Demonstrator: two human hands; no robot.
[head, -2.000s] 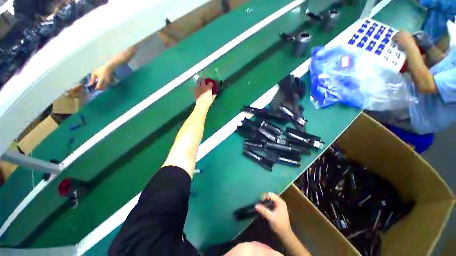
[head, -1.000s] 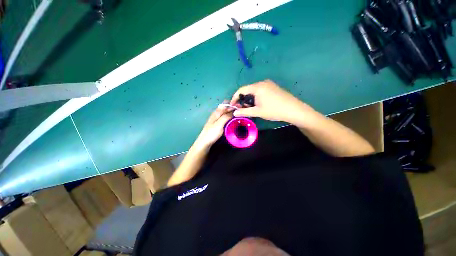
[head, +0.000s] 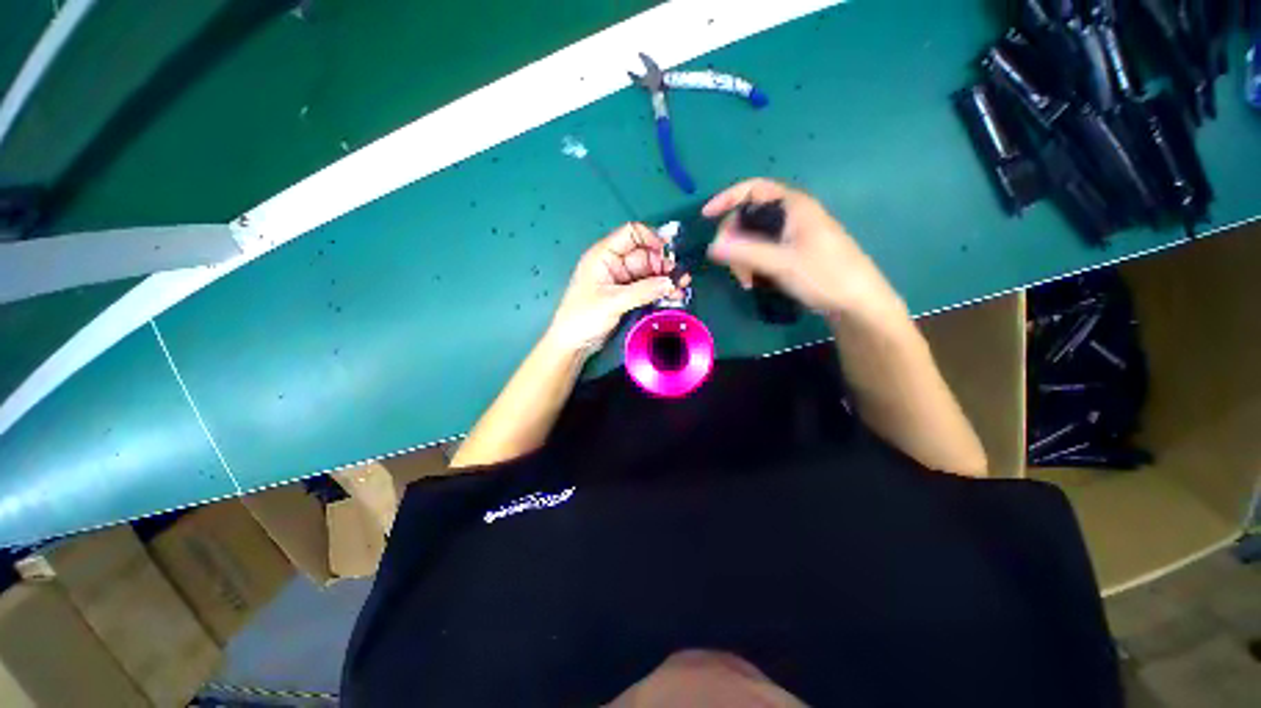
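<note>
A dryer body with a shiny pink end ring [head: 669, 354] faces the camera at the bench's front edge, against the black shirt. My left hand [head: 617, 286] pinches the small fittings and wires just above the ring; a small pale piece stands up at its fingertips. My right hand [head: 802, 256] is to the right, apart from the body, slightly blurred, and holds a black handle shell [head: 770, 263] that points down between fingers and palm. The body's barrel is mostly hidden behind the ring.
Side cutters [head: 665, 114] with blue grips lie on the green bench beyond my hands. A handle pile [head: 1093, 125] lies at the right. Below the edge stands an open carton [head: 1189, 415] with black parts. The white rail [head: 456, 122] and conveyor are at upper left; brown cartons stand lower left.
Both hands came together at the bench edge with the pink-ringed body. Since one second ago, my right hand has moved off to the right and shows the black handle shell; the left stays at the body.
</note>
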